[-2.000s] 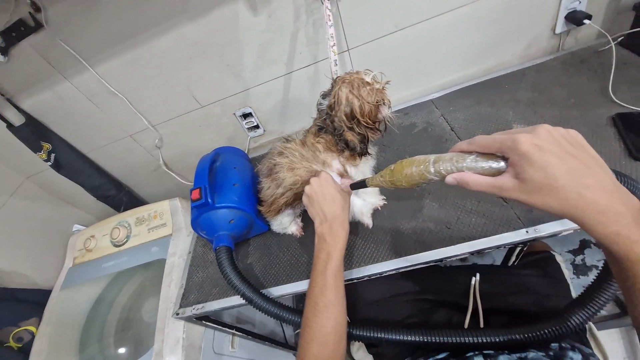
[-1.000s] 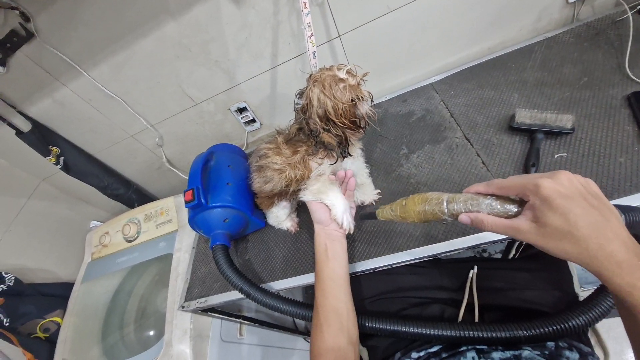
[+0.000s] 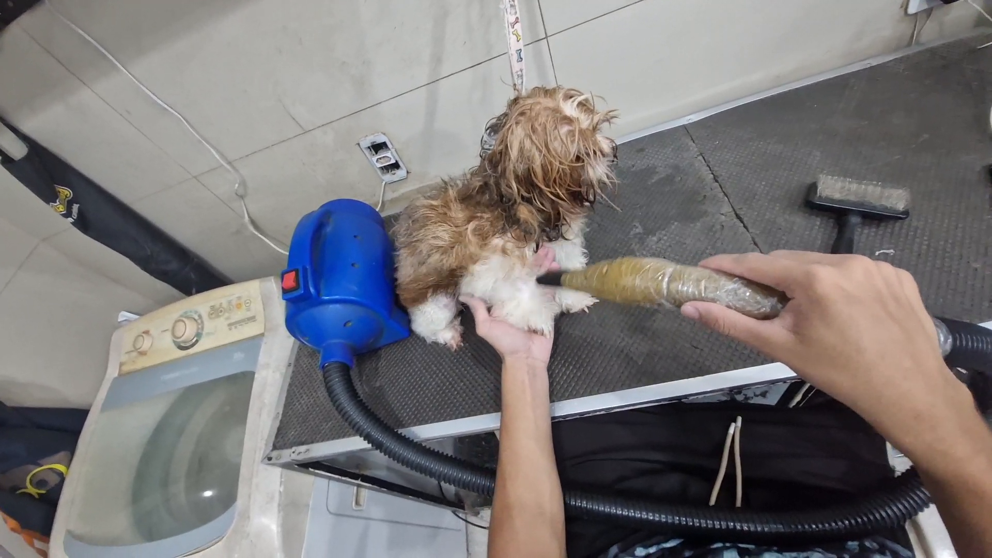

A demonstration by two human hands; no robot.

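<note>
A wet brown-and-white dog sits on the grooming table with its head turned to the right. My left hand is palm up under its white front leg, fingers partly hidden by the fur. In my right hand is the tape-wrapped dryer nozzle, its black tip at the dog's chest fur. The blue pet dryer, with a red switch, stands just behind the dog. Its black corrugated hose loops along the table's front and over my lap.
A slicker brush lies on the ribbed black tabletop at the right. A patterned strap rises behind the dog. By the tiled wall's outlet runs a white cable. A top-load washing machine stands left of the table.
My left hand has gone from the dog's side to underneath its front leg. The nozzle tip now sits at the chest fur. The slicker brush has come into view.
</note>
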